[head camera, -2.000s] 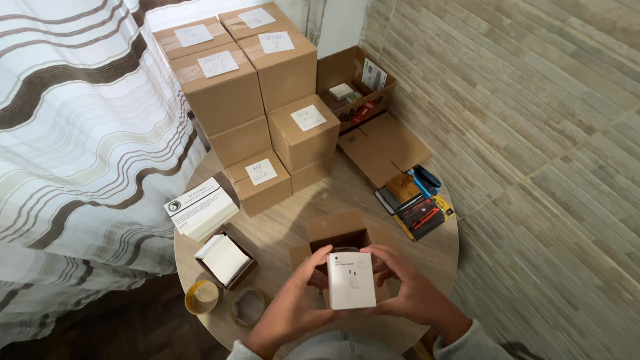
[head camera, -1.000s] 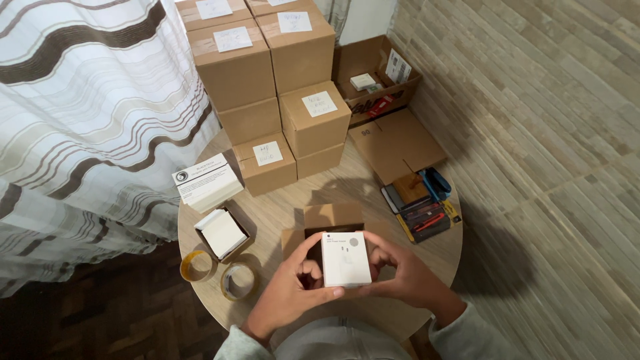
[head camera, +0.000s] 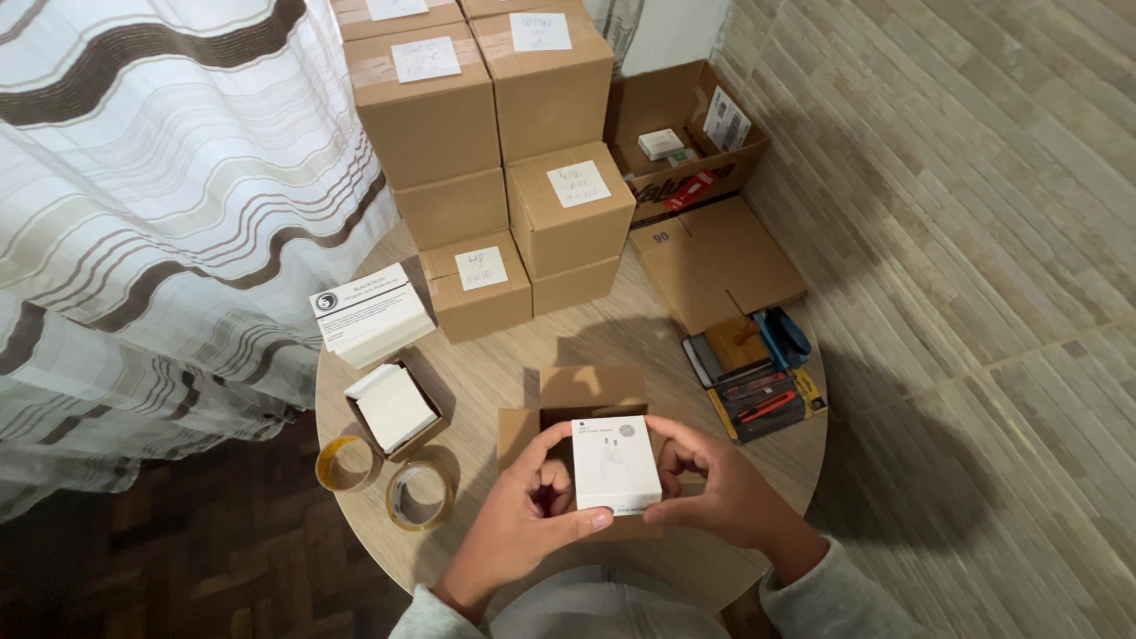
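Between my left hand and my right hand is a small white power adapter box, gripped at its sides and lower corners. Its printed face, with a picture of a plug adapter and a round grey sticker, is turned up toward me. Directly beneath and behind it stands an open cardboard box with its flaps folded out; my hands and the white box hide most of its inside.
Taped cardboard boxes with handwritten labels are stacked behind. Left are printed cards, a small box of white slips and tape rolls. Right lie flat cardboard, a wooden-handled stamp, a cutter pack and an open carton.
The white adapter box was held more upright over the open box two seconds ago; its face now tilts up more. Both hands still hold it. The view has shifted somewhat.
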